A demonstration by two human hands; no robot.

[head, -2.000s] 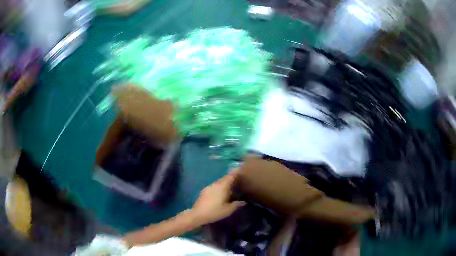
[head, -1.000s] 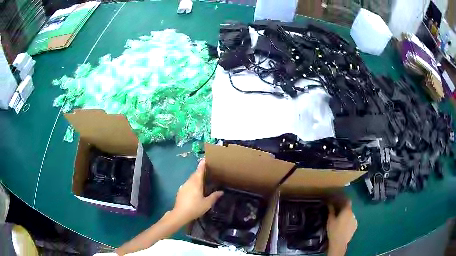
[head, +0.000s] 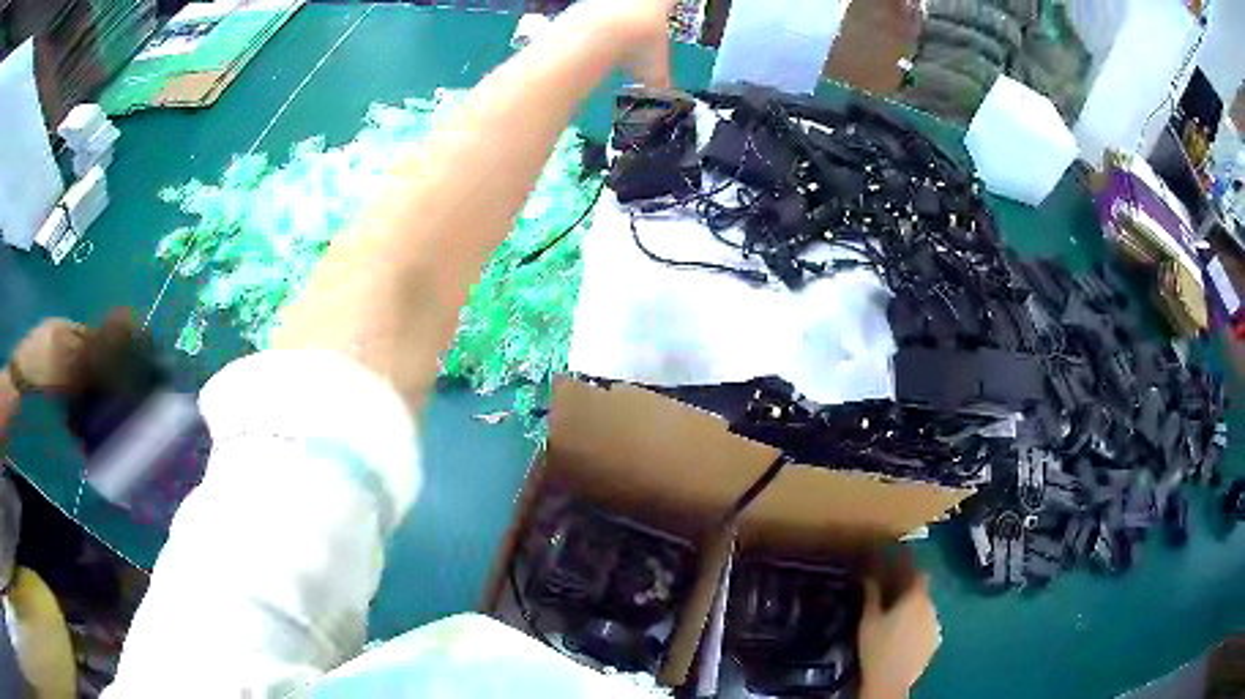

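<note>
Two retail cartons stand side by side with brown lid flaps raised. The left carton (head: pixel 526 526) and right carton (head: pixel 713 628) both hold dark devices (head: pixel 601 567), with a thin black lead in the left one. My right hand (head: pixel 898 635) grips the right carton's right wall, fingers partly hidden. My left arm stretches forward across the green packet pile (head: pixel 526 294). My left hand (head: pixel 645 34) is at the top edge, partly cut off, beyond the black cables (head: pixel 819 178); its fingers are unclear.
A white sheet (head: pixel 724 328) lies under cables. Small black accessories (head: pixel 1092 437) are heaped right. At left, another person's hand (head: pixel 48 358) is at a blurred carton (head: pixel 144 437). White boxes (head: pixel 75 205) and flat green cartons (head: pixel 198 58) lie far left; a white block (head: pixel 1021 141) stands at back.
My left hand has left the left carton and reached far forward. My right hand stays on the right carton. The separate carton has shifted left, and another person's hand has appeared there.
</note>
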